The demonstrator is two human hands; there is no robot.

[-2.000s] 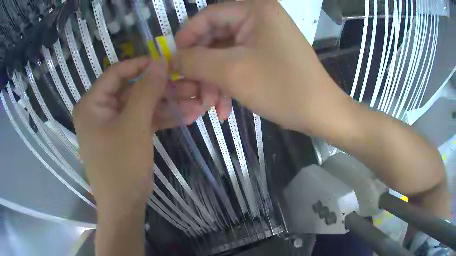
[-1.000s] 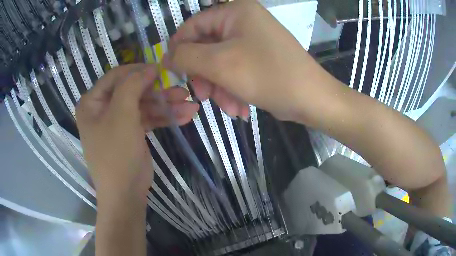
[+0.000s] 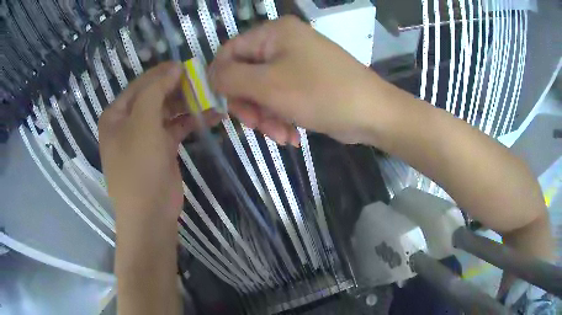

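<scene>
A yellow-and-white splice tape patch (image 3: 198,85) sits on a clear bluish carrier tape (image 3: 223,165) that runs from the top down over the rows of tape. My left hand (image 3: 143,126) is bare and pinches the carrier tape at the patch's left side. My right hand (image 3: 280,77) is bare, with thumb and fingers pinched at the patch's right edge. The fingertips hide part of the patch and strip, and the patch is slightly blurred.
White carrier tapes (image 3: 278,184) hang in rows behind and below my hands. Dark feeders (image 3: 43,55) stand at the upper left. A grey bracket (image 3: 385,243) with grey bars is at the lower right. More white strips (image 3: 453,74) curve at the upper right.
More of the yellow-and-white patch shows between my hands. My left fingertips have shifted up and left. The view has shifted slightly against the machine.
</scene>
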